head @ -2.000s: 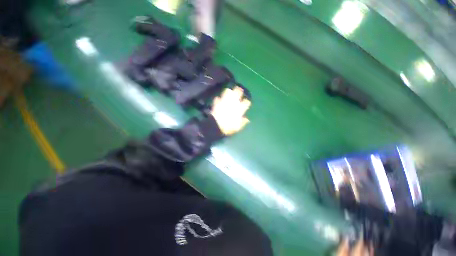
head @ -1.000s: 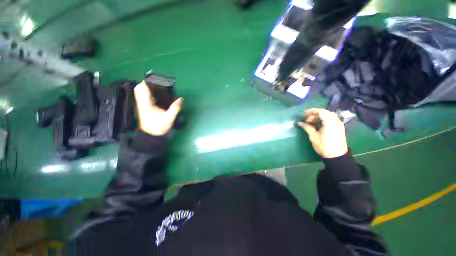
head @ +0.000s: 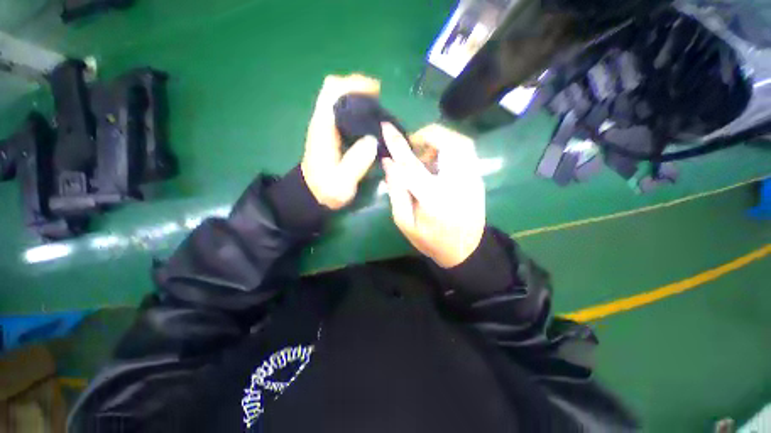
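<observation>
My left hand (head: 338, 148) is bare and closed round a black handle housing (head: 362, 118), held over the green worktop in front of my body. My right hand (head: 440, 190) is against the housing's near right side, its fingers pressed on it. Whether a small part lies under the right fingers is hidden. Several black housings (head: 108, 144) lie side by side at the left. A heap of small dark covers (head: 592, 127) lies at the right.
The screw feeder (head: 467, 38) stands behind my right hand, partly covered by the thick dark screwdriver (head: 490, 76). A clear plastic bag (head: 740, 42) is at the far right. Another black housing (head: 93, 7) lies at the top left. The worktop's near edge (head: 592, 218) runs before my body.
My left hand has brought a housing from the row at left to the middle. My right hand has moved left from beside the heap and now meets the housing.
</observation>
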